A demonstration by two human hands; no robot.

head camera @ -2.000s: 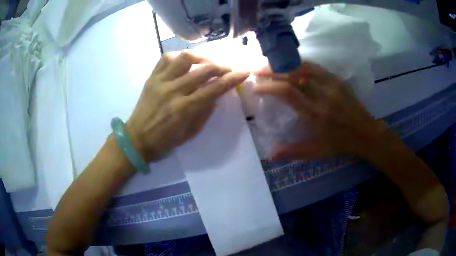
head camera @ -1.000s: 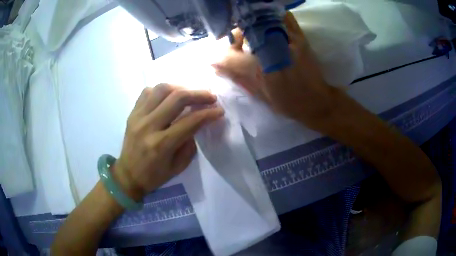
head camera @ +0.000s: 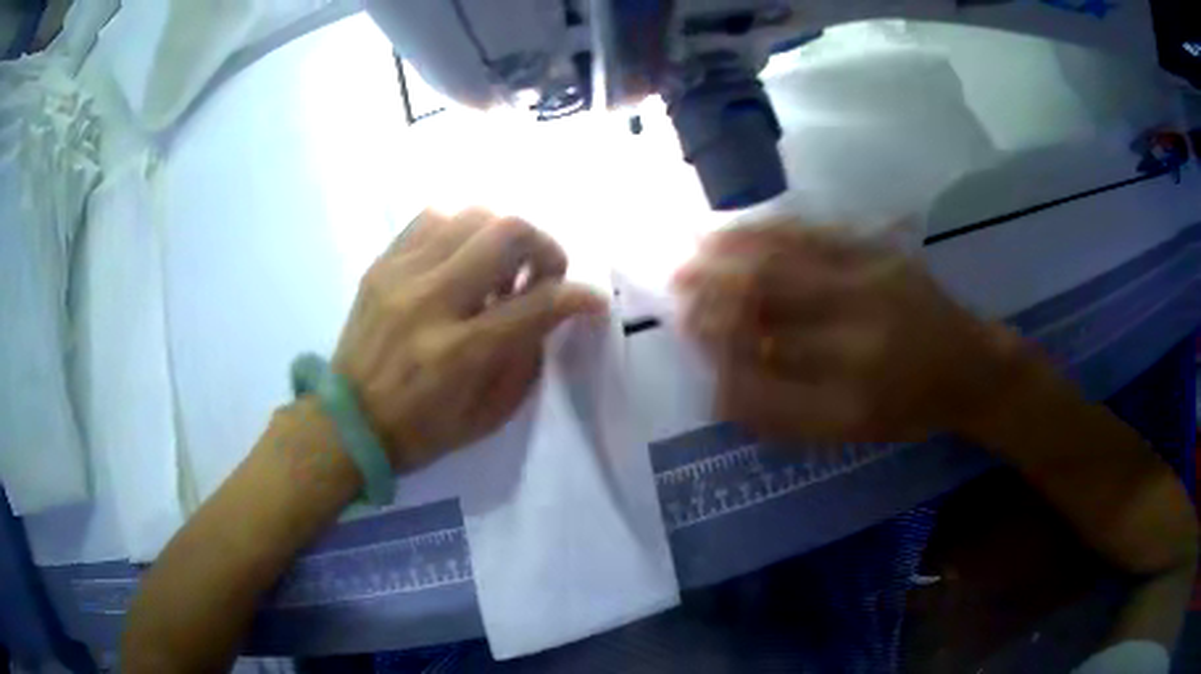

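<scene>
A narrow white fabric piece [head camera: 566,527] lies on the machine table, its lower end hanging over the front edge. My left hand [head camera: 454,329], with a green bangle at the wrist, pinches its upper part between thumb and fingers. My right hand [head camera: 823,329] is blurred, to the right of the piece, fingers curled near white fabric; its grip cannot be made out. The sewing machine head [head camera: 527,46] is above both hands. Glare hides the needle area. A dark grey-blue cylinder [head camera: 731,152] hangs above my right hand.
Gathered and flat white pieces [head camera: 119,356] lie at the table's left. More white fabric [head camera: 869,125] lies behind my right hand. A ruler band [head camera: 395,564] runs along the curved front edge. A small red and blue item [head camera: 1162,152] is at the far right.
My right hand has come back from beside the machine head toward the front right. My left hand has shifted slightly up and right. The piece's lower end has moved left and up.
</scene>
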